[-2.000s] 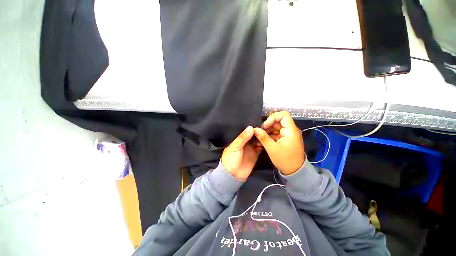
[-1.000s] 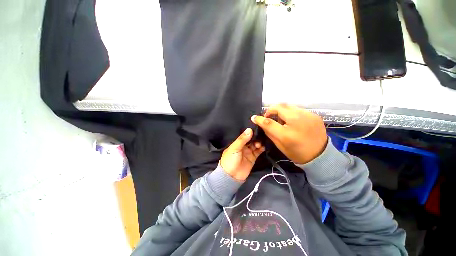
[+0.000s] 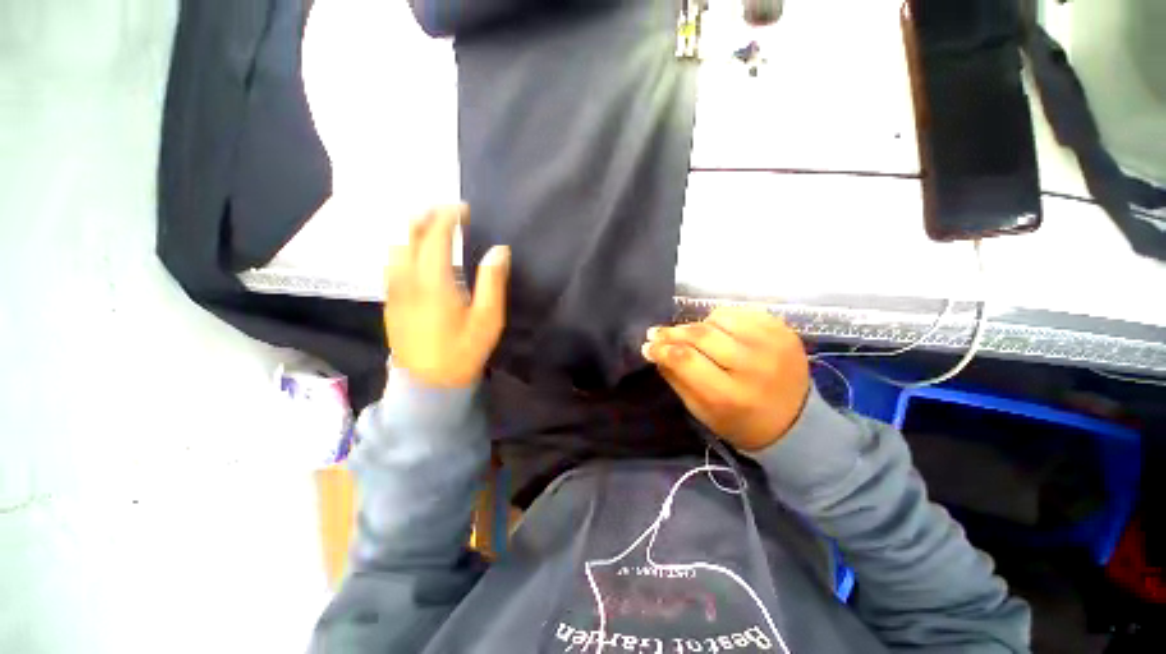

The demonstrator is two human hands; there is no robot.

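Observation:
A long dark cloth panel point(image 3: 575, 179) lies on the white machine table and hangs over its front edge. Its upper right edge meets the small metal presser foot point(image 3: 688, 31). My right hand point(image 3: 735, 377) pinches the panel's right edge at the table's front edge. My left hand point(image 3: 441, 307) is spread at the panel's left edge, fingers apart, with its thumb at the cloth; it grips nothing that I can see. The cloth below the hands is bunched and dark, and its layers cannot be told apart.
More black cloth point(image 3: 198, 166) drapes over the table at left. A black smartphone point(image 3: 974, 128) with a white cable lies right of the needle, beside a dark strap point(image 3: 1087, 134). A measuring scale point(image 3: 895, 326) runs along the front edge. A blue crate point(image 3: 1023, 415) stands below right; cardboard point(image 3: 335, 511) is lower left.
My left hand has left the right edge and moved left, opening. My right hand still pinches the right edge. The view has shifted, showing more of the presser foot.

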